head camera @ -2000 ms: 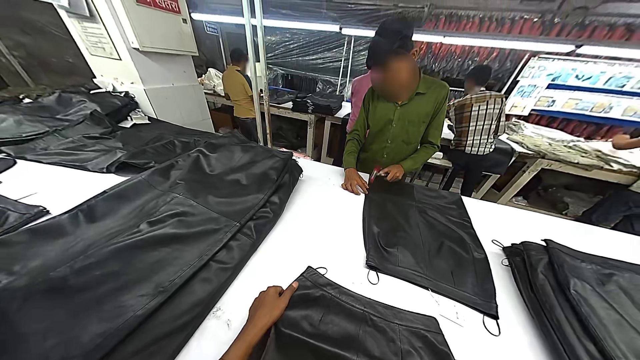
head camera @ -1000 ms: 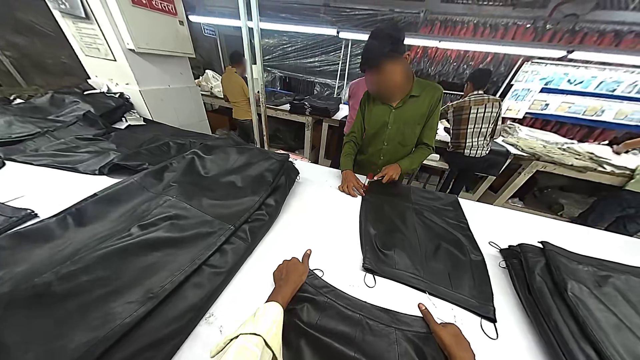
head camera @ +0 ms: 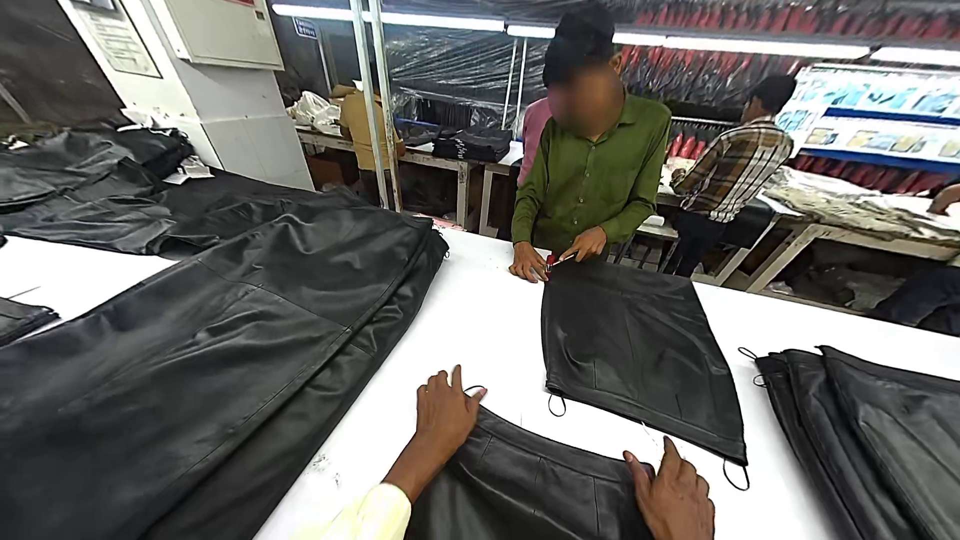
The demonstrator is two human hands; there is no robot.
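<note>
A black leather skirt (head camera: 547,487) lies on the white tabletop at the bottom centre, its waistband toward the far side. My left hand (head camera: 448,405) is at the waistband's left corner, thumb by a thin hanger loop, fingers spread. At the right corner, my right hand (head camera: 675,487) touches the waistband with thumb and forefinger apart; whether either hand pinches the edge is hard to tell. Beyond lies a second black skirt (head camera: 637,345) with loops at its near edge. A co-worker in a green shirt (head camera: 592,172) holds a small red-and-metal tool (head camera: 553,262) at that skirt's far left corner.
Long black leather garments (head camera: 225,352) are piled over the left of the table (head camera: 465,315). Folded black skirts (head camera: 885,442) lie at the right. Across the aisle, other people stand or sit by worktables (head camera: 817,232). A metal post (head camera: 375,112) rises behind the table.
My right hand, out of view two seconds ago, is now at the right corner of the near skirt's waistband. My left hand remains by the left corner, its fingers now more spread.
</note>
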